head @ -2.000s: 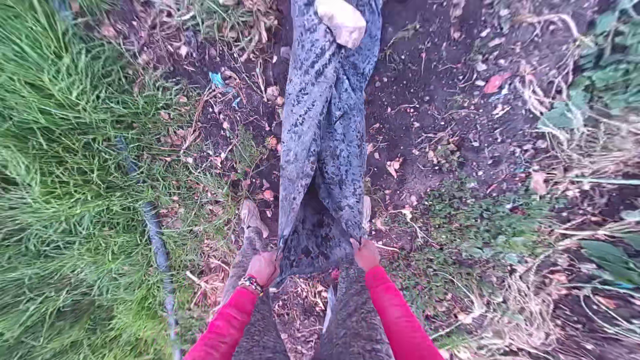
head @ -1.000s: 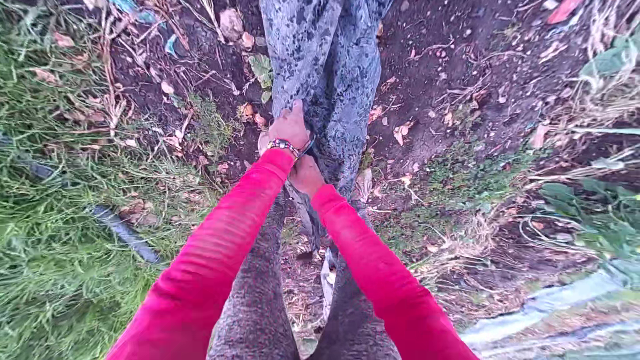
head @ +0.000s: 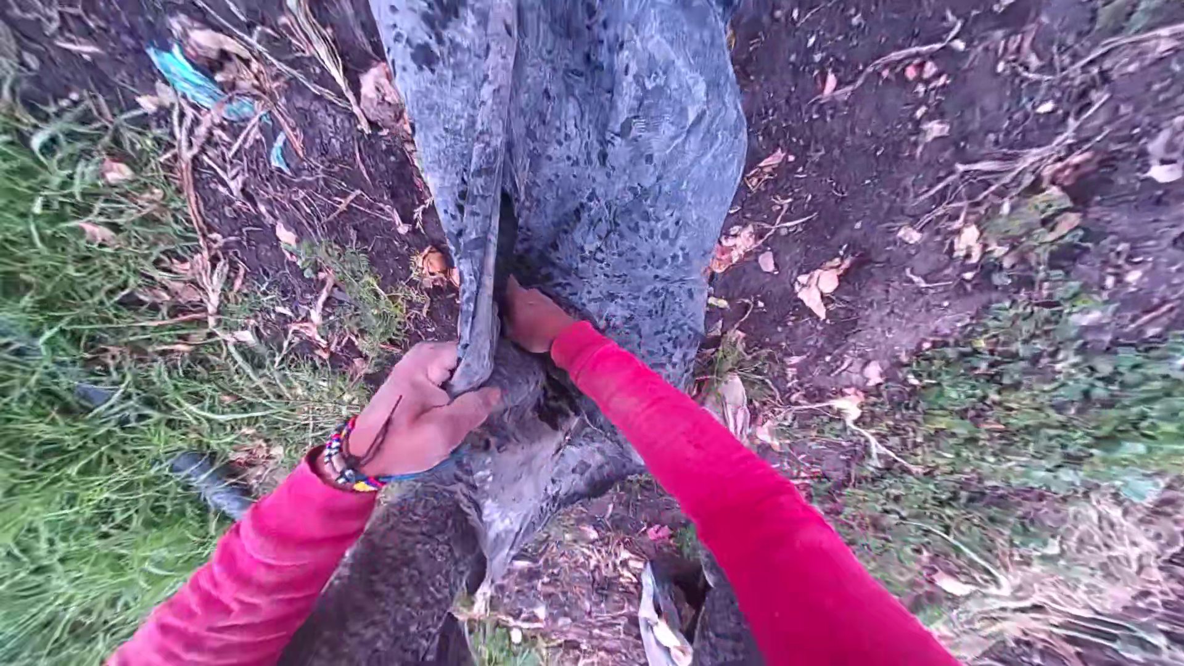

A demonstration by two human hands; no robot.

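A long grey, dirt-spotted plastic sheet (head: 629,139) runs from the top of the view down to my legs, folded lengthwise on its left side. My left hand (head: 425,407), with beaded bracelets at the wrist, grips the lower end of that folded edge between thumb and fingers. Just right of the fold, my right hand (head: 532,314) reaches into the dark gap between the sheet's layers. Its fingers are partly hidden there, so whether they hold anything cannot be seen. The sheet's crumpled lower part hangs between my legs.
Green grass (head: 83,518) grows at the left, with a dark hose or pipe (head: 211,483) in it. Blue plastic scraps (head: 190,76) lie at the upper left. Dark soil with dry leaves and roots flanks the sheet, and low weeds (head: 1045,398) cover the right side.
Two seconds ago my hands held the sheet's end spread apart; one second ago they were together on it. Now my left hand grips the folded edge and my right hand is in the gap.
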